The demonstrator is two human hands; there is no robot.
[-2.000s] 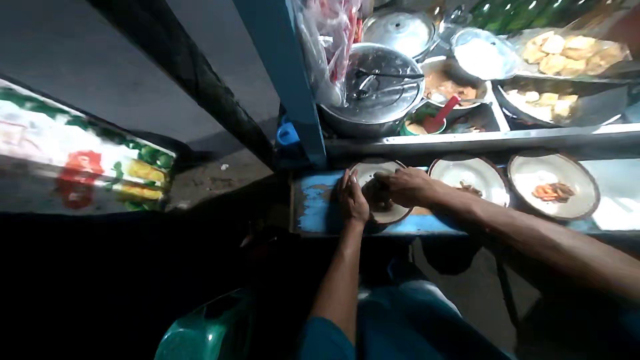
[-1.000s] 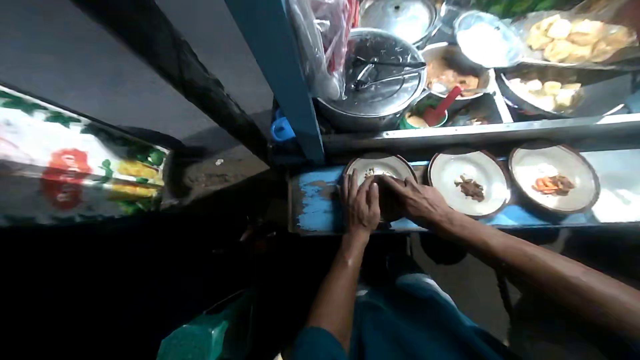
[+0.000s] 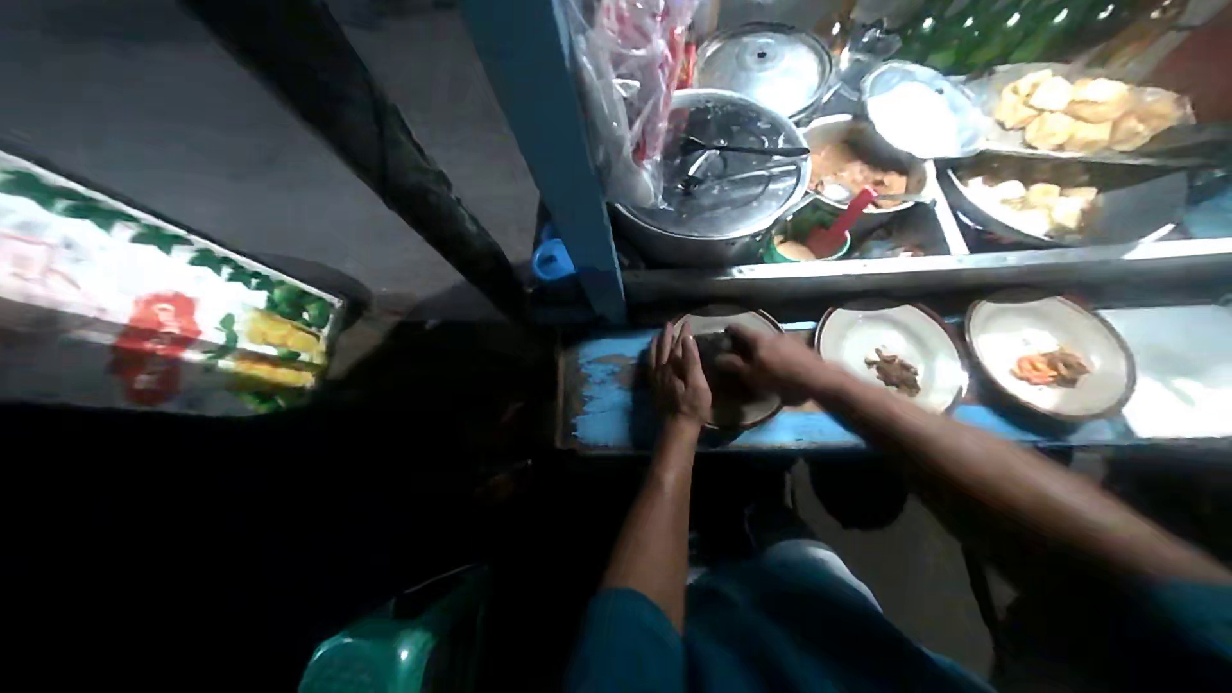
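A round pale plate with a dark rim (image 3: pixel 746 412) sits near the left end of the blue counter. My left hand (image 3: pixel 680 373) lies along its left edge, fingers pointing away from me. My right hand (image 3: pixel 775 364) is over the plate's right part, fingers curled and blurred; whether it holds something cannot be told. The plate's middle is in shadow. Beside it on the right stands a similar plate (image 3: pixel 859 332) with a small pile of brown pieces (image 3: pixel 893 372). Farther right, another plate (image 3: pixel 1020 322) bears orange and brown pieces (image 3: pixel 1051 368).
Behind a metal ledge (image 3: pixel 924 269) stand a large lidded pot (image 3: pixel 707 223), a pan of reddish food (image 3: pixel 857 173), a green cup with a red scoop (image 3: pixel 834 231) and a pan of pale chunks (image 3: pixel 1044 204). A blue post (image 3: pixel 549 125) rises left of them. A green plastic object (image 3: pixel 371 659) is at lower left.
My right hand, lower and closer to my left hand a second ago, has shifted up and right over the plate. My left hand stays at the plate's left edge.
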